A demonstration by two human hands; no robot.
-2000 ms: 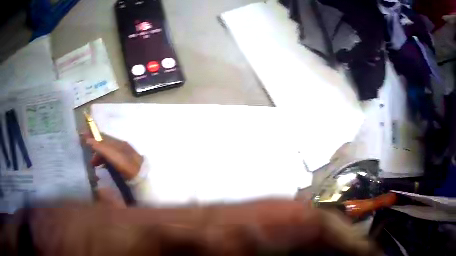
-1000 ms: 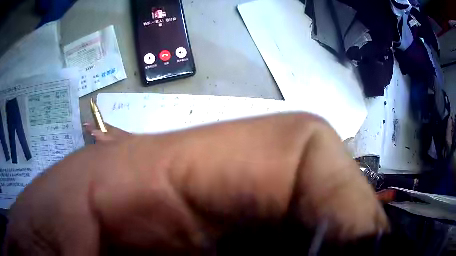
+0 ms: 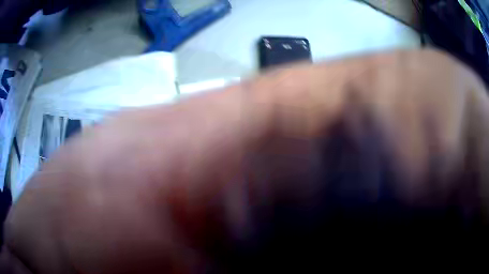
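My left hand point(image 3: 230, 155) is very close to the camera, large and blurred, and covers most of the lower view. Its fingers cannot be made out clearly, so whether it holds anything cannot be told. My right hand and the pen are not visible. The top end of the black phone point(image 3: 286, 51) shows above my left hand. Part of a printed sheet point(image 3: 64, 115) with dark pictures shows at the left. A thin strip of a pale slip point(image 3: 206, 84) shows left of the phone. The writing sheet is hidden.
A blue clip-like object point(image 3: 179, 29) lies on the pale table point(image 3: 102, 40) at the upper centre-left. A blank white paper point(image 3: 343, 24) is at the upper right. More papers point(image 3: 27, 69) are at the far left. Dark fabric with a lime strip point(image 3: 472, 18) is at the upper right edge.
The view has swung left, so the phone and papers sit farther right and the blue object shows more. My left hand now fills more of the view. The pen has gone out of sight.
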